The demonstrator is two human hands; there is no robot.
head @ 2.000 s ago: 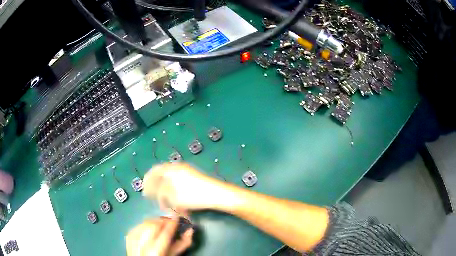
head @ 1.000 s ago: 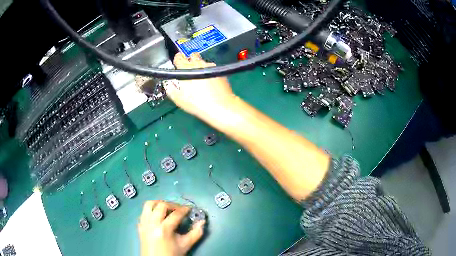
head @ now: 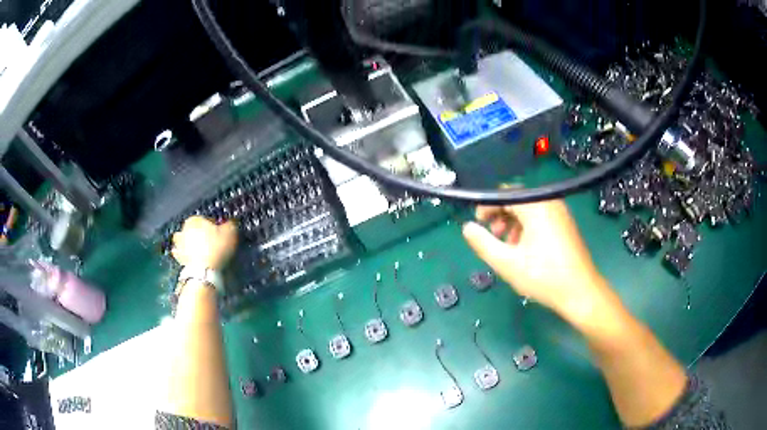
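My left hand [head: 204, 243] is at the left part of the stacked clear trays [head: 290, 222], which hold rows of dark parts. Its fingertips point down and what they touch is hidden. My right hand [head: 530, 252] is over the mat below the blue-labelled box, thumb and curled fingers apart, with nothing visible in it. Small grey square modules with thin wire tails lie in a slanting row [head: 374, 329]. A few more, such as this module [head: 486, 376], lie nearer me.
The metal feeder [head: 362, 197] stands beside the trays and the blue-labelled box [head: 492, 113]. A heap of dark boards [head: 673, 168] lies right, under a ribbed black hose [head: 580, 71]. A black cable [head: 336, 153] crosses the view. A white sheet [head: 126, 378] and pink bottle [head: 80, 294] are left.
The view has shifted left. My left hand has let go of the module near me and moved to the trays. My right hand has moved from the feeder to the right.
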